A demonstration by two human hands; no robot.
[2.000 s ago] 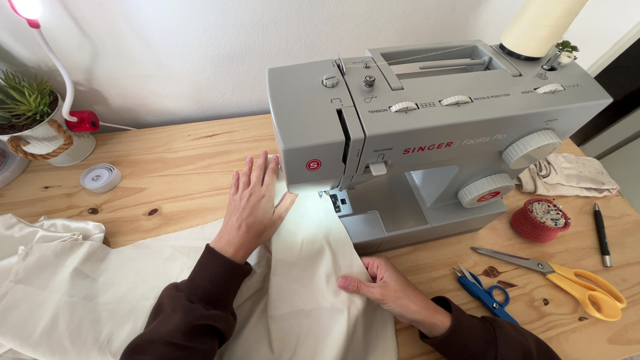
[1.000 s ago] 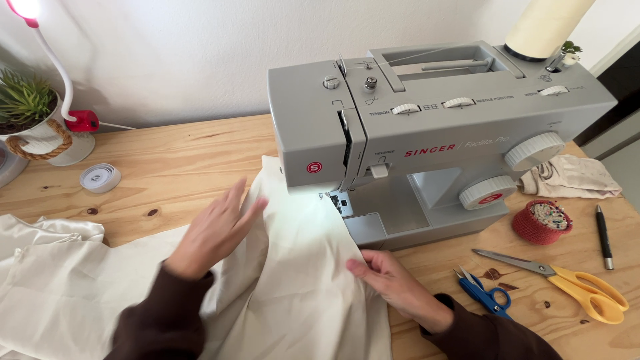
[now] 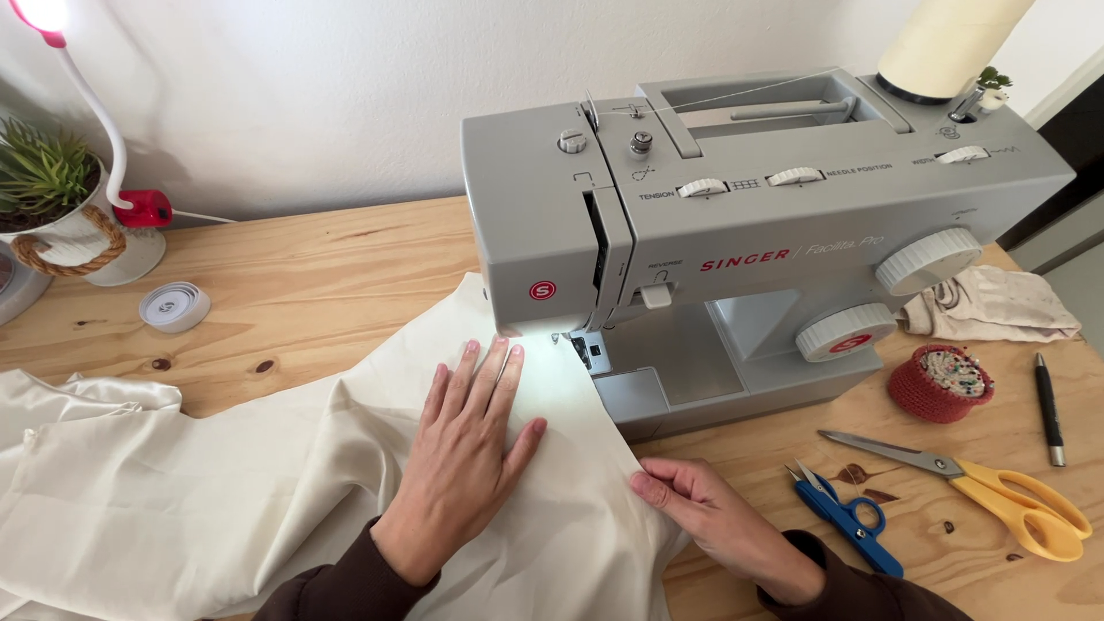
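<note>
Cream satin-like fabric (image 3: 216, 492) spreads from the left across the table and under the lit needle area of a grey Singer sewing machine (image 3: 552, 216). My left hand (image 3: 470, 440) lies flat on the fabric, fingers slightly apart, fingertips just in front of the machine's head. With thumb and fingers my right hand (image 3: 699, 509) pinches the fabric's right edge, below the machine's bed. Part of the metal needle plate (image 3: 595, 350) shows right of the fabric edge. The needle and presser foot are mostly hidden by the head. Thread runs over the machine's top from a cream cone (image 3: 949, 47).
Blue thread snips (image 3: 849, 522), yellow-handled scissors (image 3: 975, 487), a red pincushion (image 3: 940, 384) and a black pen (image 3: 1048, 410) lie at right, near a folded cloth (image 3: 992, 306). At left are a rolled white tape (image 3: 174, 307), a potted plant (image 3: 112, 250) and a clip lamp (image 3: 142, 209).
My left hand lifted off the fabric beside the needle area, moved back toward me, and now rests on the fabric again, a bit nearer to me than at first. My right hand stays at the edge.
</note>
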